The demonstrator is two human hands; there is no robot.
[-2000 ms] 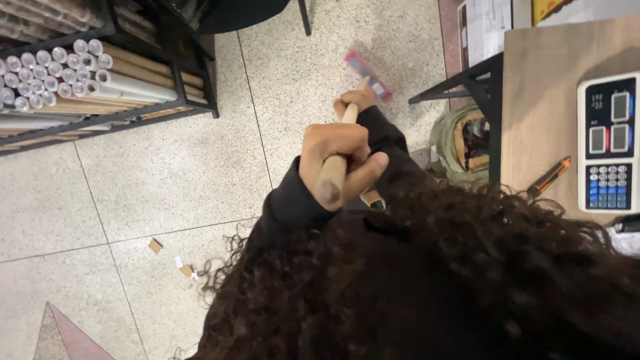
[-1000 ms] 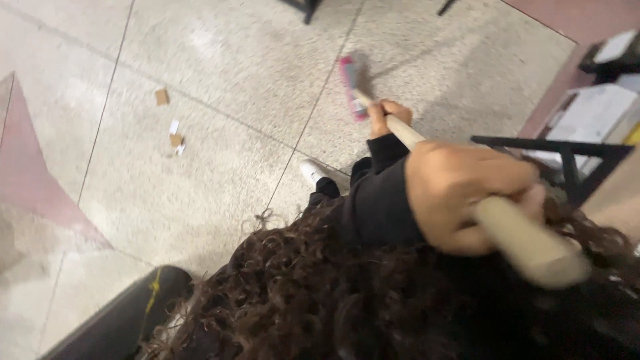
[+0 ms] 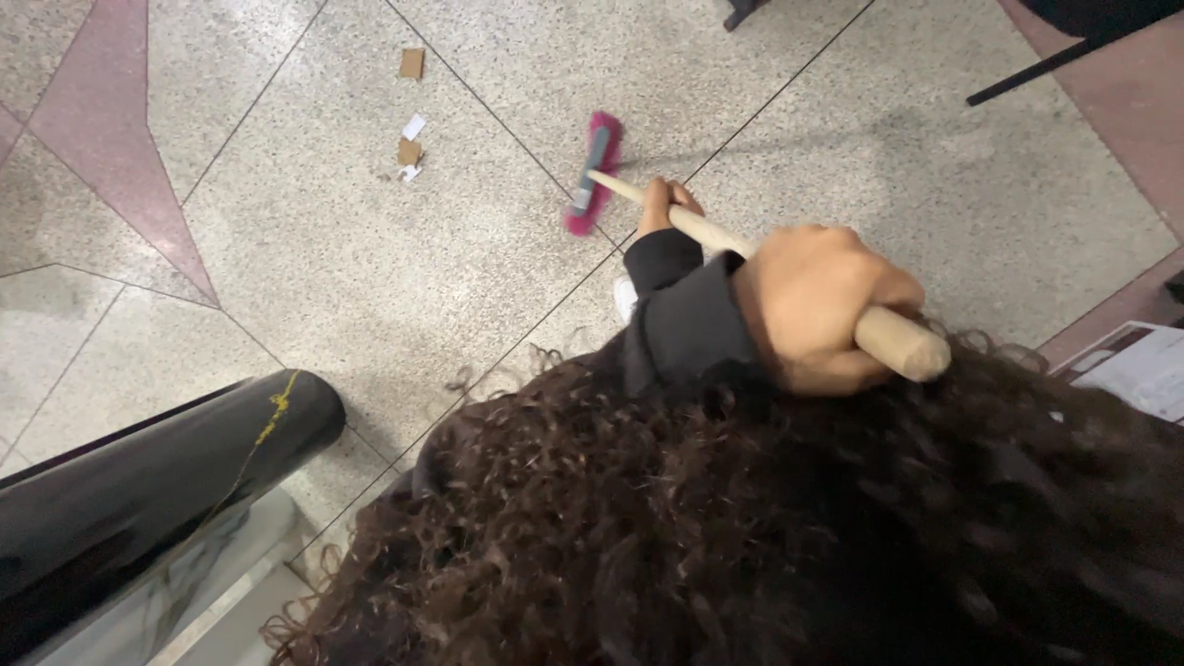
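A broom with a pale wooden handle (image 3: 708,228) slants across the head view. My left hand (image 3: 823,310) is closed around the handle near its rounded end, close to the camera. Farther down the handle, my right hand (image 3: 668,202) grips it; its forearm is partly hidden behind the left sleeve. The broom head (image 3: 594,174), with a grey block and pink bristles, is at the floor, slightly blurred. To its left lie a brown cardboard piece (image 3: 412,63), a second cardboard piece (image 3: 409,152) and white paper scraps (image 3: 413,127).
Lower left, a large black cylindrical object (image 3: 176,490) with a yellow mark extends over a pale stone-like surface (image 3: 227,573). Dark furniture legs (image 3: 1036,74) stand at the upper right. Papers (image 3: 1142,370) lie at the right edge. Curly hair covers much of the lower view.
The view has turned strongly; the shelves and the table with the scale have left it. The broom head is now closer to the cardboard and paper scraps. Both hands remain on the handle.
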